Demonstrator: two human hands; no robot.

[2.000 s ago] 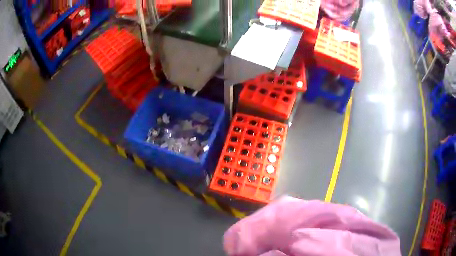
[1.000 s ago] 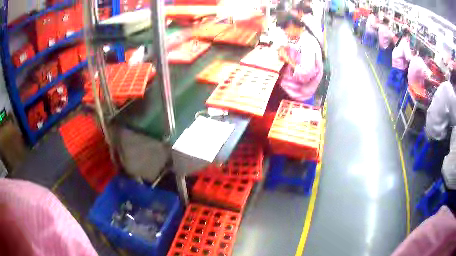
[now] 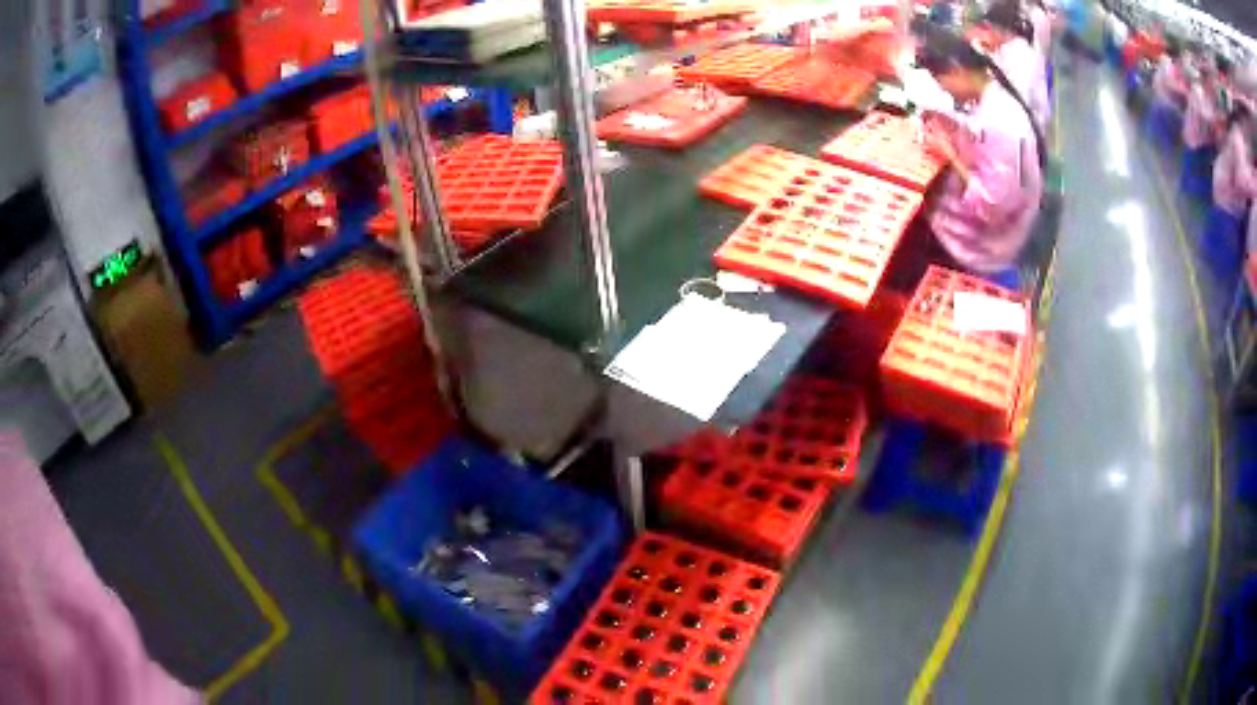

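Neither of my hands is in the picture; only a pink sleeve shows at the lower left edge. White record sheets (image 3: 700, 355) lie on the near corner of the green-topped bench (image 3: 531, 282), with a thin ring at their back edge. A red watch tray (image 3: 823, 232) lies on the bench behind them. On the floor below, another watch tray (image 3: 665, 627) holds dark round watch heads in its pockets. A large blue crate (image 3: 489, 558) with loose silvery parts stands left of it.
Stacked red trays (image 3: 958, 351) with a paper on top rest on a blue stool (image 3: 935, 472). A seated worker in pink (image 3: 986, 172) is at the bench. Blue shelving (image 3: 172, 179) with red trays stands at the left. Metal posts rise at the bench end. Yellow lines mark the floor.
The view has tilted up and swung left since the earliest frame, so the bench corner and crate sit differently. The pink sleeve at the right edge has gone; the left one shows less.
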